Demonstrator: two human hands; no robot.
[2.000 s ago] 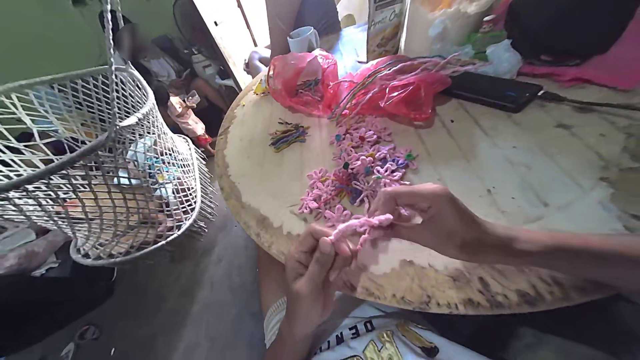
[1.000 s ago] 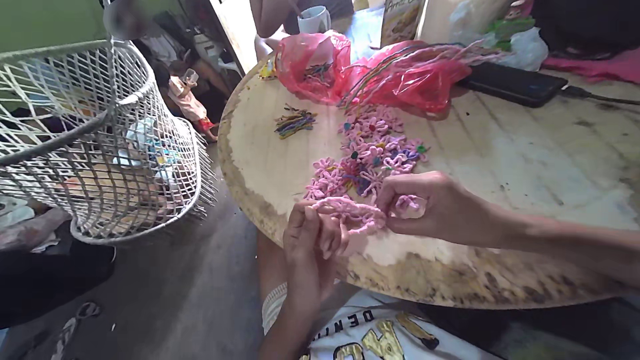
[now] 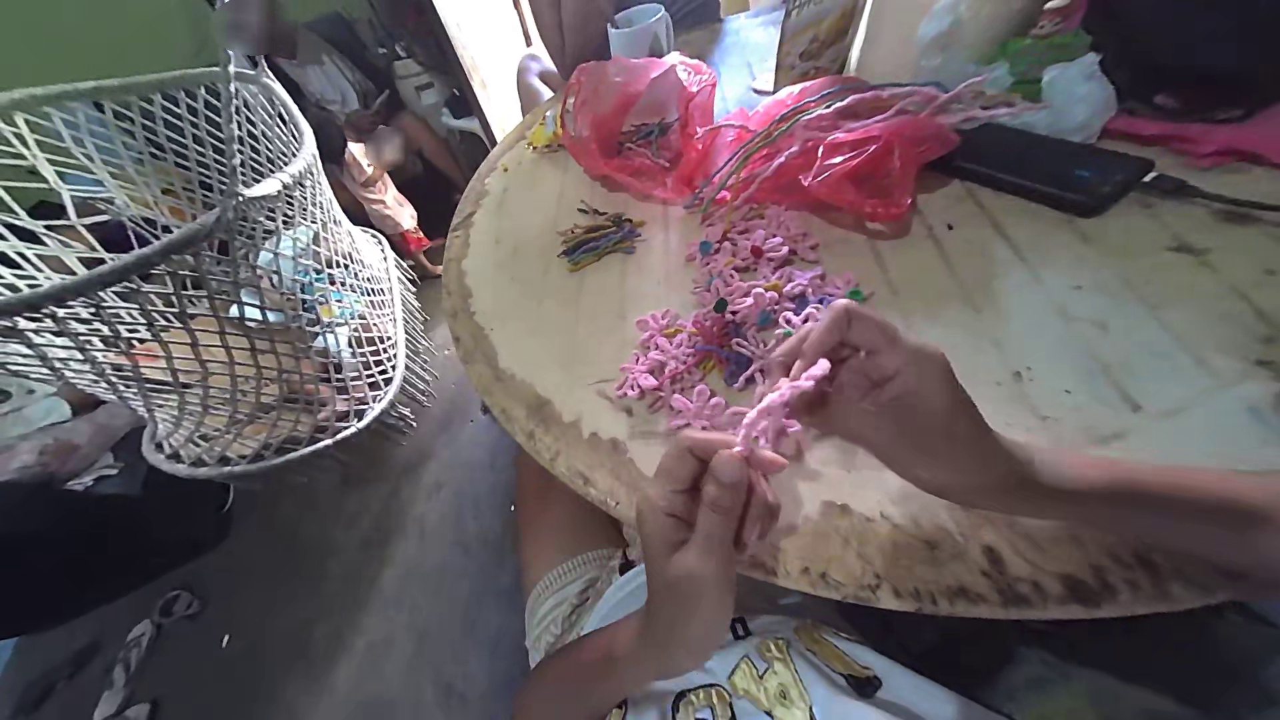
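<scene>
A pink yarn-like looped piece (image 3: 772, 415) is stretched between my two hands above the near side of a round wooden table. My left hand (image 3: 700, 520) pinches its lower end between thumb and fingers. My right hand (image 3: 870, 390) holds its upper end, to the right and a little farther away. Just beyond my hands lies a heap of pink flower-shaped pieces (image 3: 755, 300) with some green, purple, red and yellow bits among them. Left of the heap is a small bunch of short dark and yellowish strands (image 3: 598, 238).
Red plastic bags (image 3: 640, 120) with strands lie at the table's far side, beside a black phone (image 3: 1045, 165) with a cable. Behind them stand a white mug (image 3: 640, 32) and a packet (image 3: 815, 40). A net cradle (image 3: 270, 330) hangs at the left; people are beyond it.
The pink piece, stretched roughly level between my hands a second ago, now slants upward to the right. My right hand has its fingers bent over the upper end.
</scene>
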